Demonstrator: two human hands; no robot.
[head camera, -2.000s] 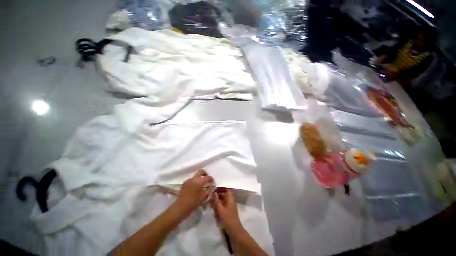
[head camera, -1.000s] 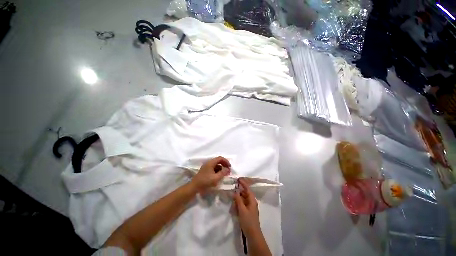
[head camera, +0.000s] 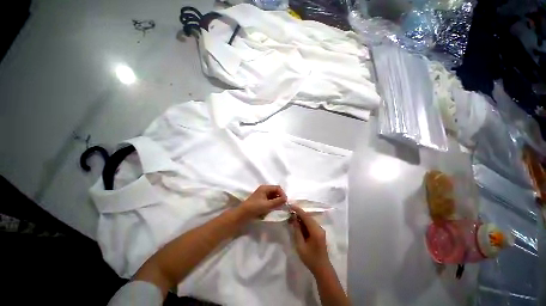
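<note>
A white shirt (head camera: 209, 143) lies spread in front of me, its collar (head camera: 129, 194) and black hanger hook (head camera: 94, 158) to the left. My left hand (head camera: 264, 201) pinches the button placket (head camera: 275, 216) near the lower part of the shirt. My right hand (head camera: 306, 228) is just right of it, fingertips nearly touching the left ones, also at the placket. A thin dark tool seems to lie in my right fist, mostly hidden by the fingers. Buttons are too small to tell.
Waiting shirts (head camera: 287, 60) with black hooks lie beyond. Clear garment bags (head camera: 408, 95) lie to their right. A pink bottle (head camera: 449, 241) and an orange-brown lump (head camera: 440, 194) are at the right. Crinkled plastic (head camera: 419, 27) is at the back. Dark tangles (head camera: 143, 25) lie at the upper left.
The view has shifted, so the shirt shows farther right. My hands have stayed at the placket, and its edges now stand apart around the fingers. The dark tool no longer shows below my right hand.
</note>
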